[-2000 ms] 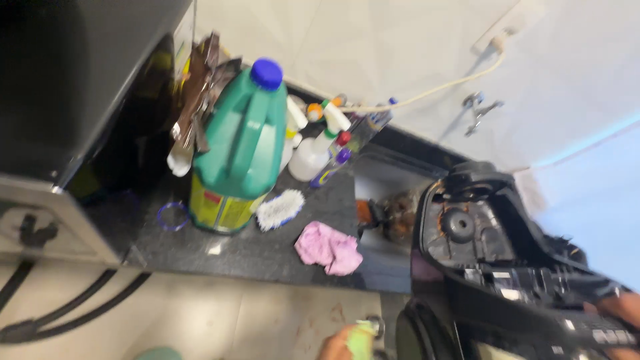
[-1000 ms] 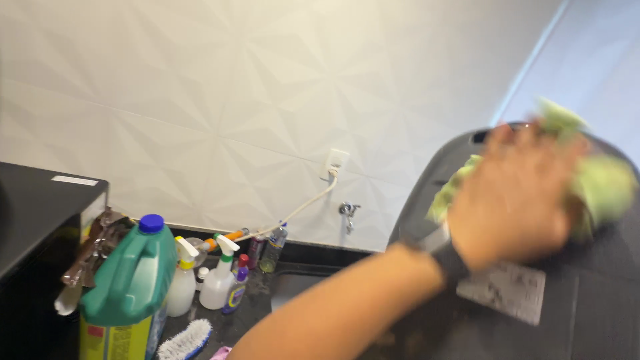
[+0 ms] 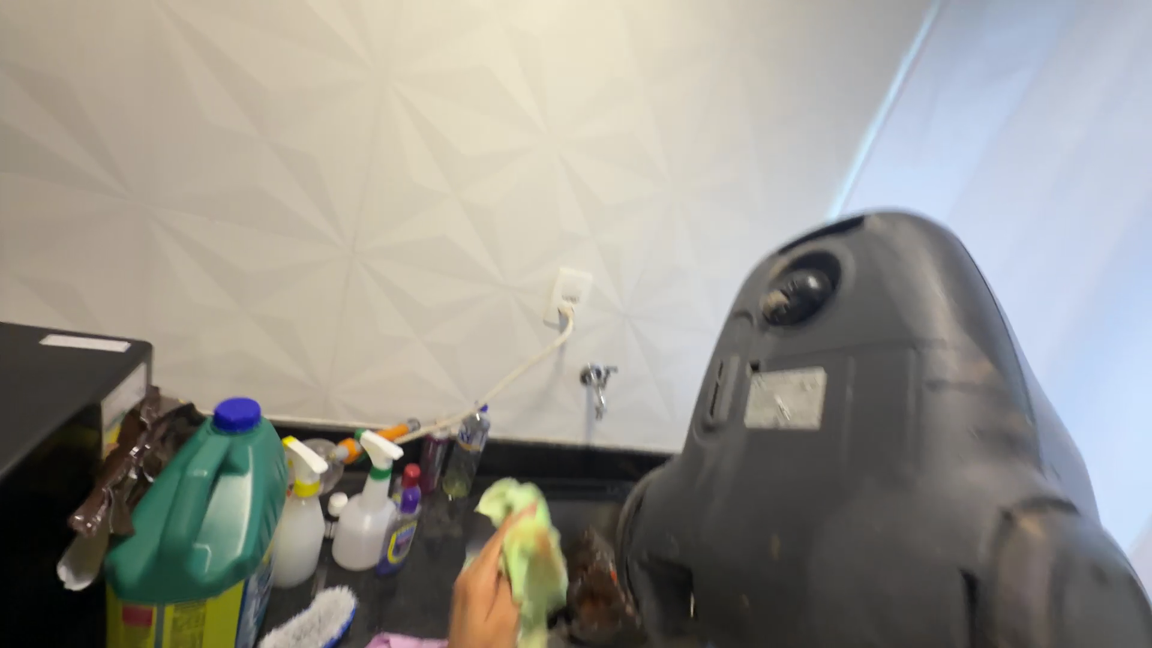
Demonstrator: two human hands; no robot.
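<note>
A light green cloth [image 3: 533, 549] is held in my left hand [image 3: 488, 589], low in the middle of the head view. Just right of the cloth, the dark underside of a canister vacuum cleaner [image 3: 810, 486] stands tilted up, showing a small swivel wheel [image 3: 799, 292], a worn label [image 3: 786, 398] and scuffed, dusty plastic. Space shows between my left hand and the cleaner. My right hand is out of view.
At left are a large green jug [image 3: 202, 504], two spray bottles [image 3: 364, 522], a purple-capped bottle [image 3: 402, 526] and a white-bristled brush [image 3: 313, 619]. A wall tap [image 3: 597, 382] and a plugged-in cable [image 3: 531, 360] are behind.
My left hand, blurred over the dark plastic with the cloth one second ago, has moved left and down off it. The cleaner's open interior faced up two seconds ago; now its underside shows.
</note>
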